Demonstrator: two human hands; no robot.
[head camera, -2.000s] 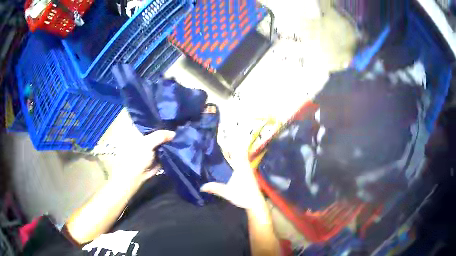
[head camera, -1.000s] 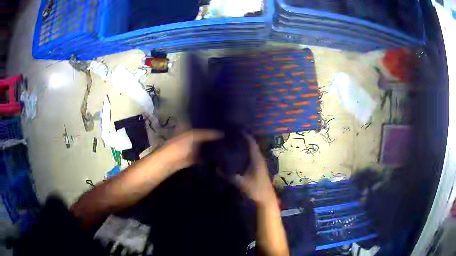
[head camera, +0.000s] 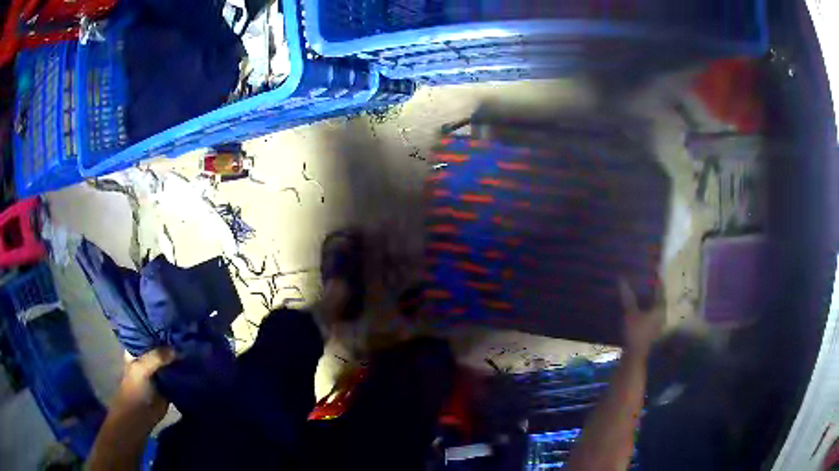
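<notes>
My left hand (head camera: 147, 373) is at the lower left, closed on a bunched navy garment piece (head camera: 170, 308). The cloth spreads up and left from my fingers, and part of it hangs beside my dark clothing. My right hand (head camera: 641, 308) is blurred at the lower right, thumb and fingers apart, with no held item visible. It overlaps the right part of a dark blue mat-like panel with orange marks (head camera: 474, 230). I cannot tell whether it touches the panel.
Blue crates (head camera: 198, 133) holding dark cloth stand along the top. More blue crates (head camera: 69, 368) are at the left edge, near a pink-red plastic item (head camera: 18, 230). Scraps and threads litter the pale floor (head camera: 285, 175). A red object (head camera: 345, 396) shows between my legs.
My hands have moved apart: the left went down-left with the navy cloth, the right went right and away from it. The view has shifted, and the orange-marked panel appears lower.
</notes>
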